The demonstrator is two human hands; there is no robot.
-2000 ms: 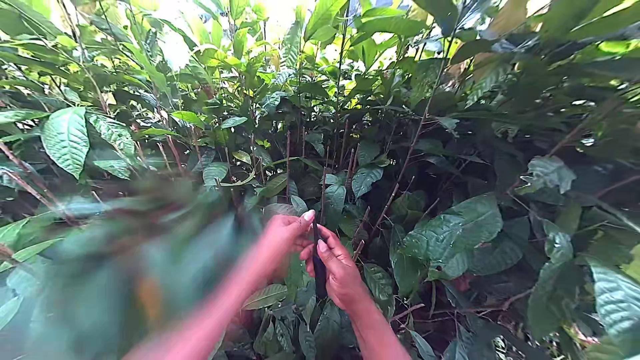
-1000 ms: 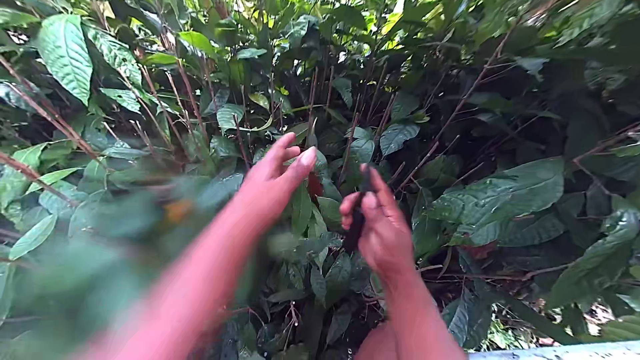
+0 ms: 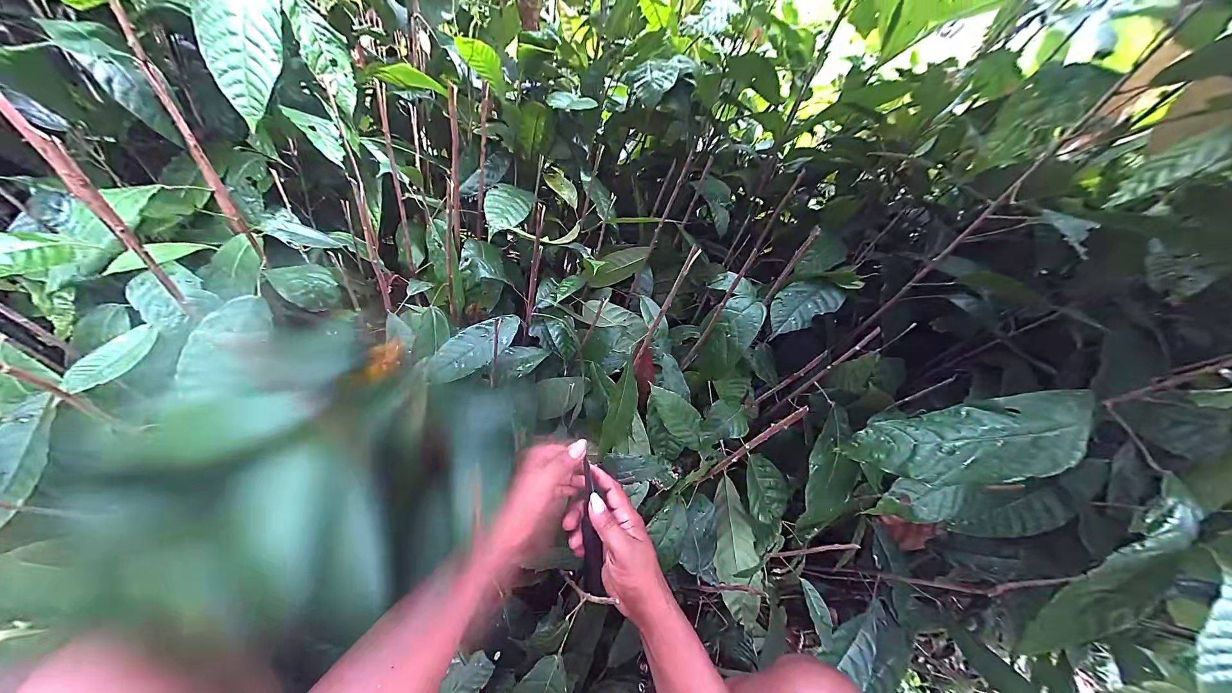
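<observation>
My right hand (image 3: 616, 539) is closed around a dark, narrow handled tool (image 3: 592, 553), perhaps a knife or pruner, held nearly upright at the lower middle of the head view. Close against its upper end is my left hand (image 3: 544, 486), fingers bent; whether it grips a stem or the tool is hidden. A blurred bunch of green leaves (image 3: 289, 481) hangs over the left forearm, near the camera. Behind the hands stand thin brown stems with cut-looking ends (image 3: 674, 289) among dark green leaves.
Thick brown branches (image 3: 87, 188) slant in at the upper left. A long thin branch (image 3: 962, 236) crosses the right side. Broad leaves (image 3: 982, 438) spread at the right, with a short bare stem (image 3: 760, 441) just right of the hands. Dense foliage fills the back.
One second ago my hands were apart, the left with fingers spread and the right holding the dark tool. They are now together, low in the middle, as two seconds ago.
</observation>
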